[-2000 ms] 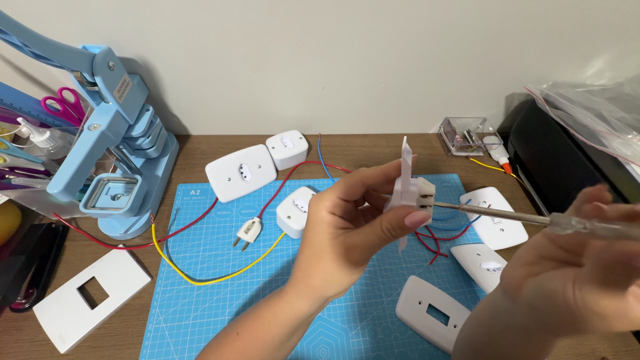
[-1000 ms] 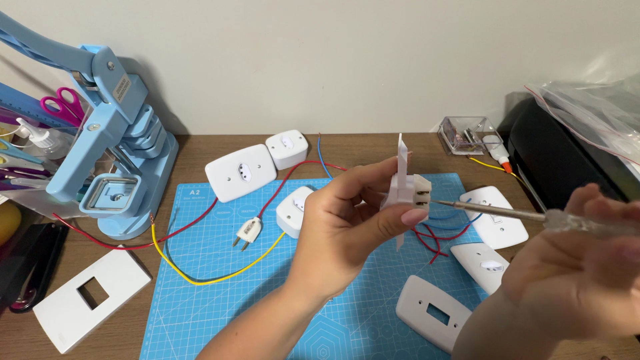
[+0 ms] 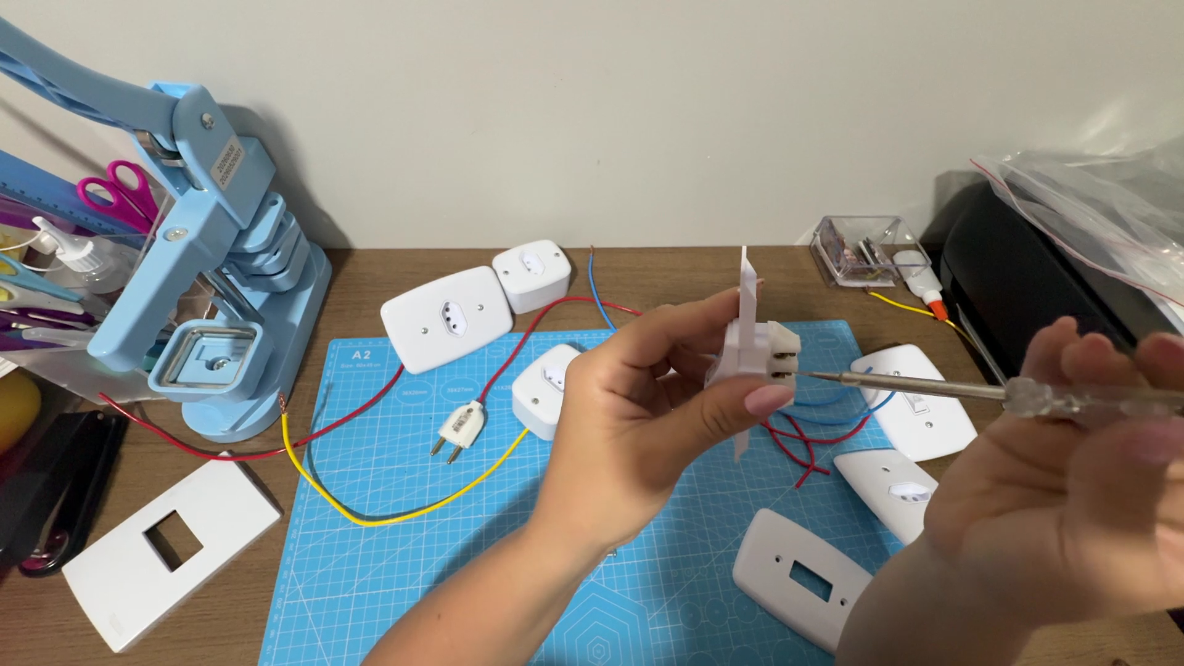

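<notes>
My left hand point(image 3: 638, 398) grips a white wall plate, held on edge, with a white electrical module point(image 3: 766, 356) on its back facing right. My right hand point(image 3: 1064, 490) holds a screwdriver point(image 3: 906, 384) by its clear handle, the shaft pointing left. Its tip is at or just beside the module's terminal side; contact cannot be told. Below the hands lies a blue cutting mat point(image 3: 416, 573). A white plug point(image 3: 462, 425) rests on it, left of my left hand. Red wires point(image 3: 805, 449) and blue wires lie behind the module.
Socket plates point(image 3: 447, 319) and a blank-window plate point(image 3: 803, 581) lie around the mat. A rectangular plate point(image 3: 171, 555) is at left, near a light blue press point(image 3: 222, 231). A clear box point(image 3: 856, 252), glue bottle point(image 3: 920, 280) and black object point(image 3: 1027, 268) stand at right.
The screwdriver's angle and the fingers of my right hand have shifted slightly. My left hand still holds the plate and module in nearly the same place.
</notes>
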